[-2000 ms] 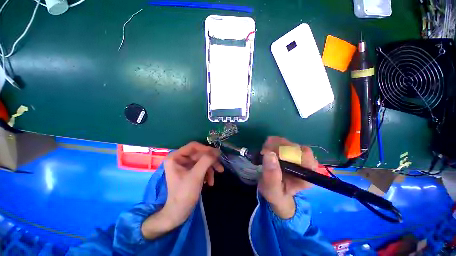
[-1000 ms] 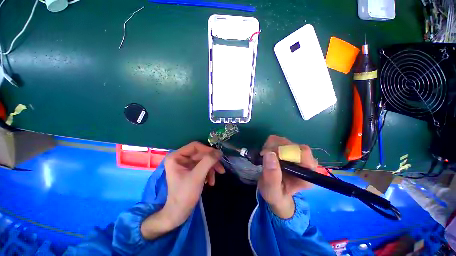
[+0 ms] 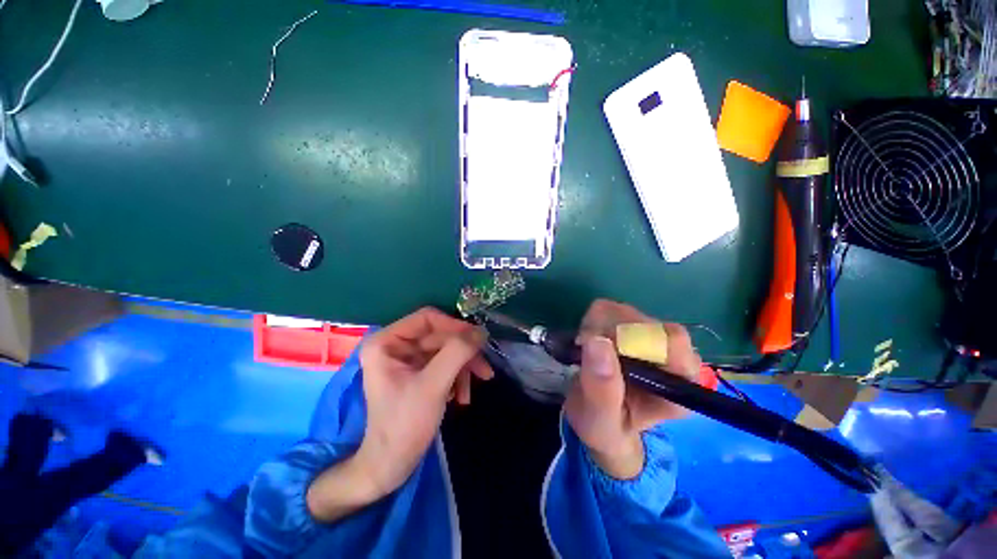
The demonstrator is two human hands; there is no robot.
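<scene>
The small green circuit board (image 3: 493,292) lies at the bench's front edge, just below the white housing frame (image 3: 514,153). My left hand (image 3: 421,377) is just below the board, thumb and fingertips pinched on a thin wire that reaches the board's left end. My right hand (image 3: 625,377) holds the black soldering iron (image 3: 722,408) like a pen, with a yellow band on a finger. The iron's metal tip is at the board's lower left side; whether it touches is too small to tell. The white back cover (image 3: 673,164) lies right of the frame.
A black disc (image 3: 297,248) and a thin wire (image 3: 273,68) lie left. An orange sponge (image 3: 752,121), an orange-black screwdriver (image 3: 801,240) and a black fan (image 3: 905,188) stand right. A red tray (image 3: 312,343) is below the edge. A person's dark legs (image 3: 71,470) show lower left.
The view has shifted slightly, so bench things sit a little further right. Both hands keep nearly the same pose. Dark legs have appeared at lower left and a pale shape at lower right.
</scene>
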